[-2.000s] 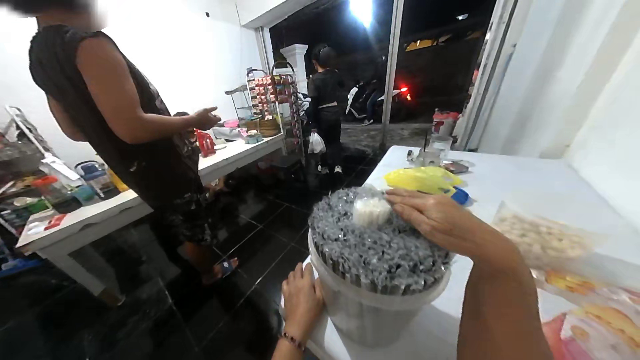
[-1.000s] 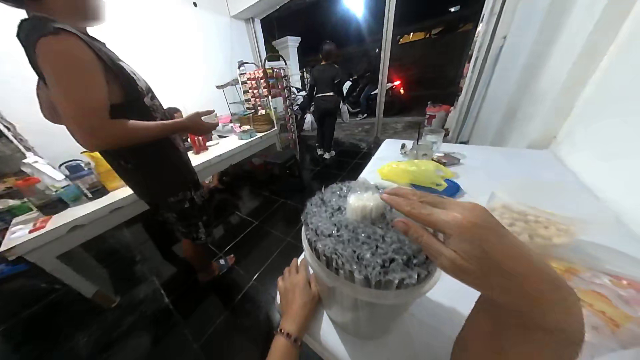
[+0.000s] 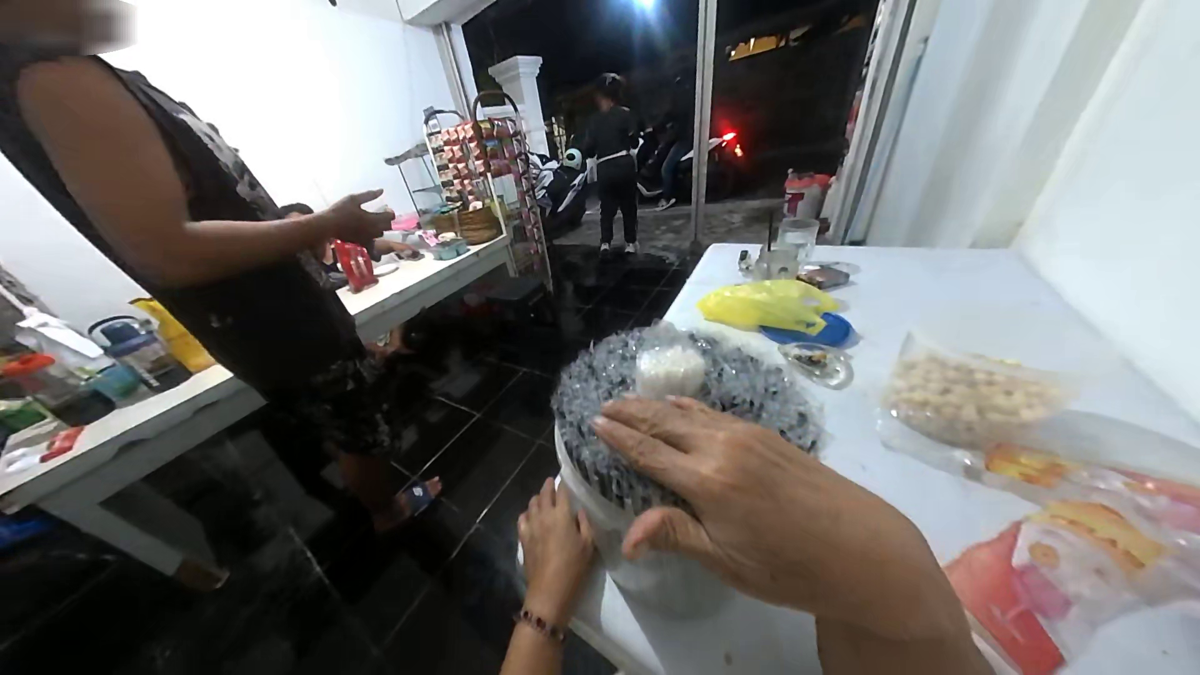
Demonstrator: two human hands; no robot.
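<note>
A white plastic tub (image 3: 656, 572) stands at the near left edge of the white table, packed above its rim with many thin, dark, clear-wrapped sticks (image 3: 600, 412). A small whitish, plastic-wrapped bundle (image 3: 670, 370) lies on top of them. My right hand (image 3: 722, 478) rests flat on the near side of the packed tops, fingers extended, thumb over the tub's rim. Low against the tub's left side is my left hand (image 3: 555, 544), fingers spread a little, with a beaded bracelet on the wrist. Neither hand grips anything that I can see.
On the table (image 3: 956, 291) lie a yellow plastic bag (image 3: 769, 305), a blue lid (image 3: 830, 330), a glass ashtray (image 3: 817, 364), a bag of pale round pieces (image 3: 975, 398) and printed packaging (image 3: 1050, 581). A person (image 3: 234, 234) stands at left beside another table (image 3: 206, 394). Others are near the doorway.
My right hand has moved from the far right side of the packed tops, past the white bundle, to the near side. The person in the doorway has moved farther out. My left hand stays beside the tub.
</note>
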